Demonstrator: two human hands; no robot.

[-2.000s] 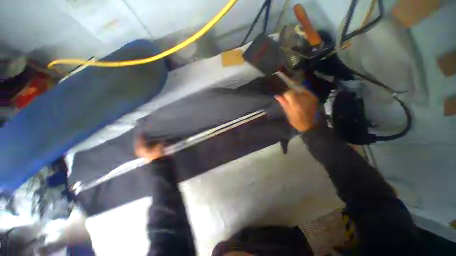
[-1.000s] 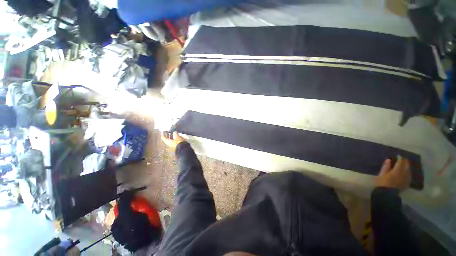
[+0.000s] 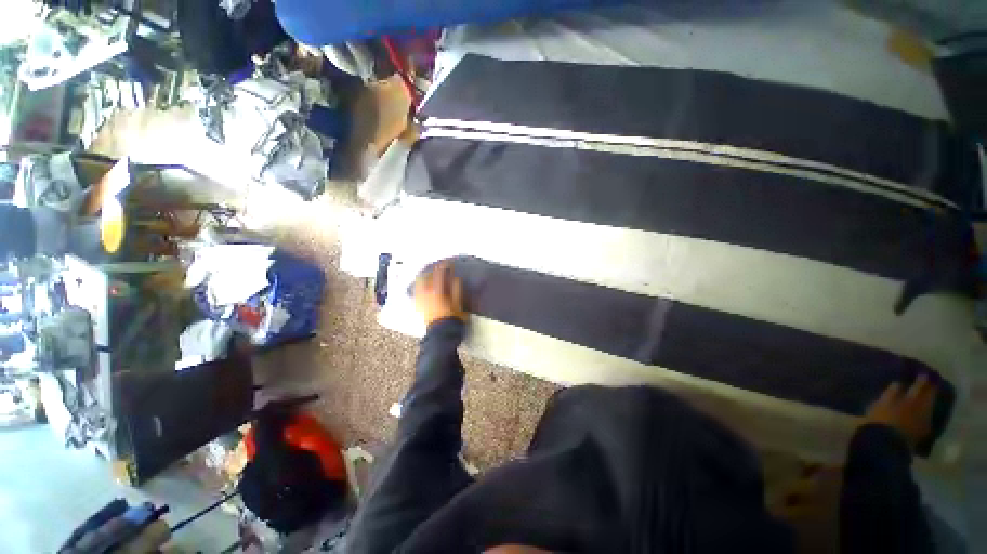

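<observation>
A long dark cloth strip lies on the off-white table cover nearest my body. My left hand rests on its left end, palm down. My right hand lies on its right end, with fingers spread on the cloth. Whether either hand pinches the cloth or holds something small cannot be seen. Two wider dark panels lie farther back, the middle one and the far one, with thin white lines between them.
A blue padded board stands behind the table. Heaped pale garments lie beyond the table's left end. A blue basket with cloth and a black and orange item are at left on the speckled floor. A small tan piece lies far right.
My left hand has moved from the table's left edge onto the strip's left end. My right hand has stayed at the right end. The view has shifted slightly.
</observation>
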